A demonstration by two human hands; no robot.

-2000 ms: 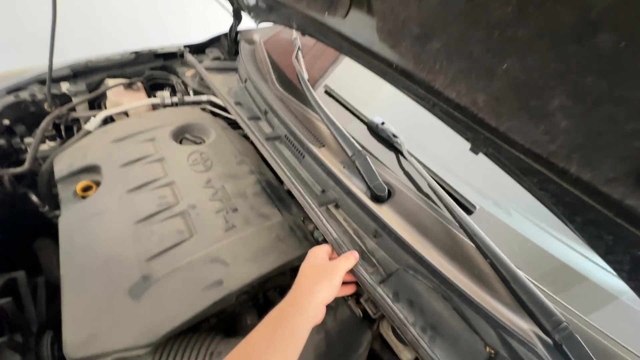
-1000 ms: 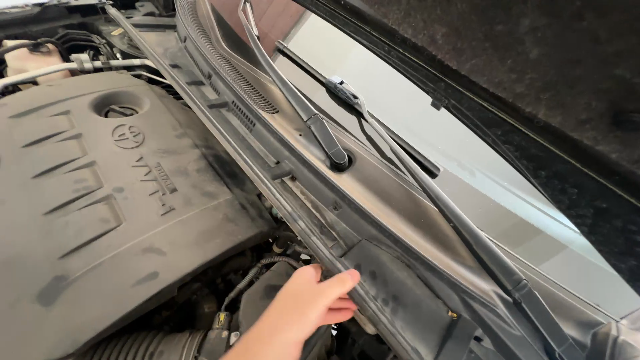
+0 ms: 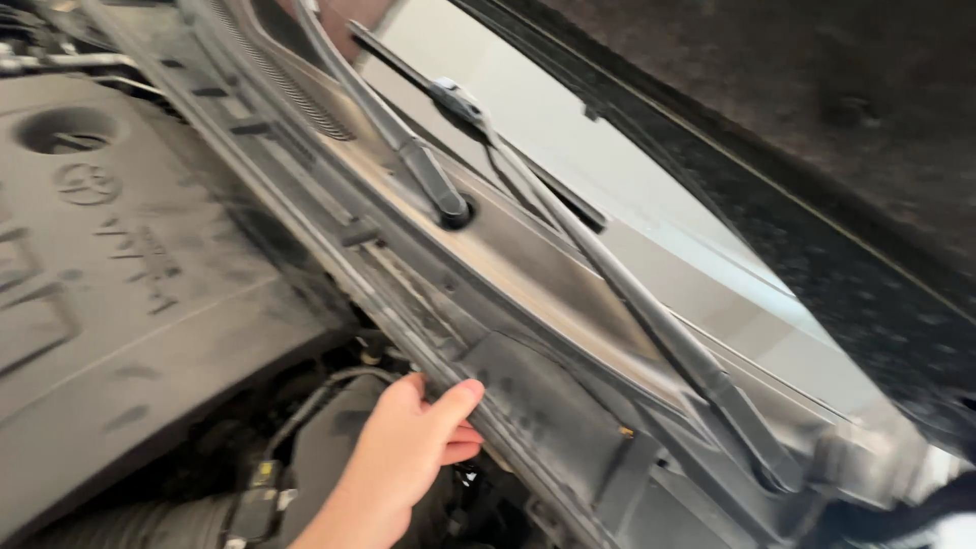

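Note:
From the lower left, my left hand reaches to the long dark strip along the front edge of the cowl. Its thumb lies over the strip's upper edge and the other fingers curl around the lower side, their tips partly hidden. Left of the strip is the grey plastic engine cover, which bears a Toyota emblem and raised lettering. Right of my hand lies a dark cowl panel. My right hand is not in view.
Two wiper arms, one farther and one nearer, cross beside the windshield. The raised hood hangs over the right side. A ribbed hose and a connector are at the lower left. A dark shape at bottom right is blurred.
The view has come closer to the cowl and wipers. My left hand stays at the strip, thumb on top, in all the frames.

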